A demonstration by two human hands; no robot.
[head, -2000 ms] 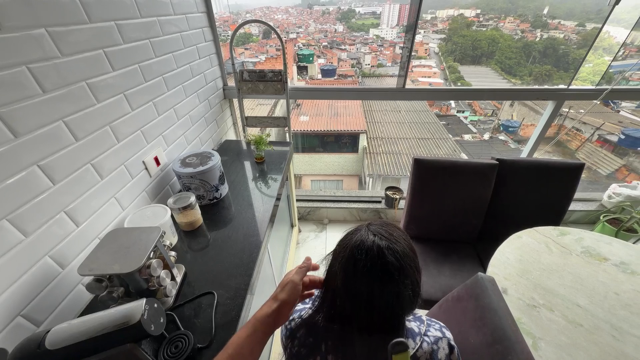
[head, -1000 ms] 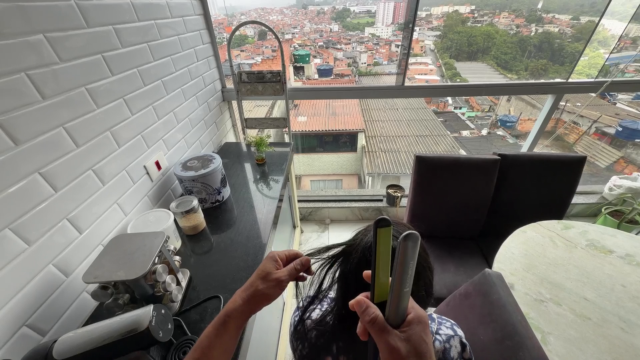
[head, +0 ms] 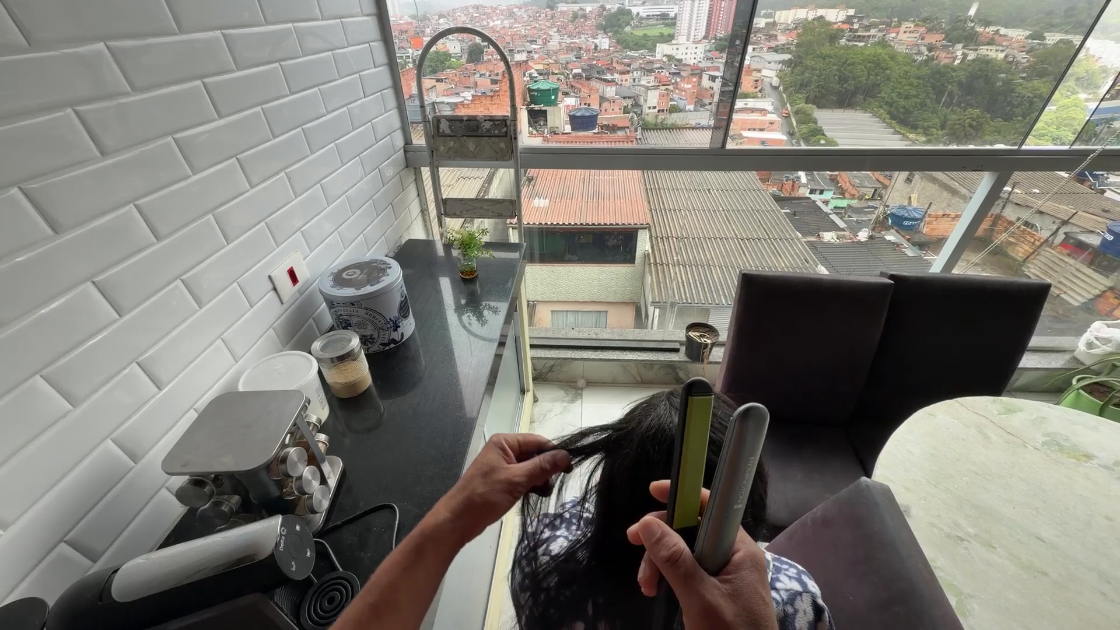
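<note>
A person with long dark hair (head: 612, 525) sits with their back to me, in a blue and white patterned top (head: 798, 588). My left hand (head: 507, 477) pinches a lock of that hair between thumb and fingers, drawn out to the left of the head. My right hand (head: 704, 564) is wrapped around the lower part of a hair straightener (head: 739, 490), held upright in front of the head. Its two arms stand apart at the top, one with a green inner face, the other grey. No hair is plainly seen between its plates.
On the left, a black stone counter (head: 437, 350) bears a decorated tin (head: 367, 306), a glass jar (head: 343, 363), a spice rack (head: 254, 446), a coffee machine (head: 201, 569) and a small plant (head: 469, 249). Dark chairs (head: 801, 350) and a round marble table (head: 1006, 490) stand at right.
Two seconds ago only the left hand showed, beside the head. Since then the right hand has come up with the straightener, and the left has taken a lock of hair outward.
</note>
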